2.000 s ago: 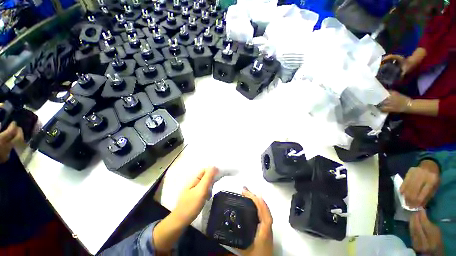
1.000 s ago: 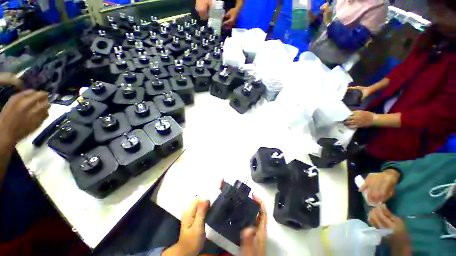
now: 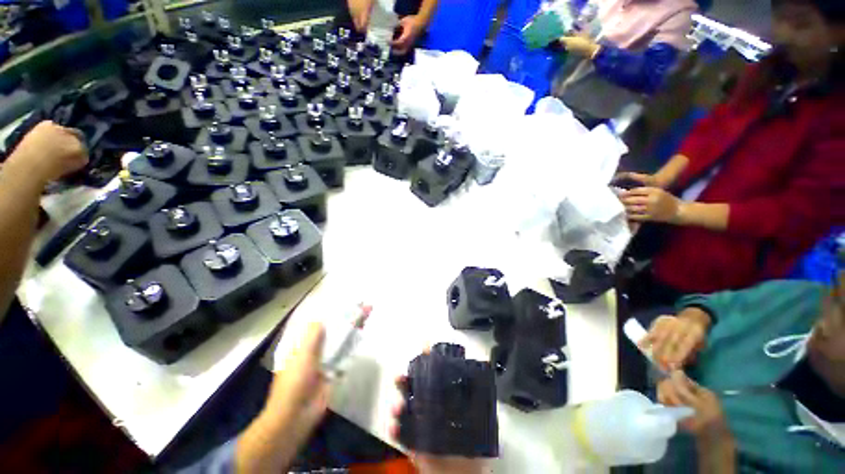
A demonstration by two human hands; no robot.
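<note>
My right hand [image 3: 456,465] holds a black cube-shaped unit [image 3: 452,407] at the bottom centre, from below and its left side. The unit's raised black base points up. My left hand [image 3: 295,393] is to the left of the unit, apart from it, with a small crumpled whitish piece [image 3: 345,343] at its fingertips; it is blurred. Several black units stand just right of the held one, including one unit [image 3: 478,298] with its prongs towards the right. Rows of black units [image 3: 222,264] with prongs up fill the left table.
A heap of white translucent packaging [image 3: 556,153] lies mid-table. A translucent squeeze bottle [image 3: 623,428] is at the lower right. A person in teal and one in dark red work at the right. Another person's fist [image 3: 54,150] is at the left. A gap separates the two tables.
The held unit has turned, its raised base now upright at the top. My left hand has moved away from it to the left. The other person's hand at far left has moved up.
</note>
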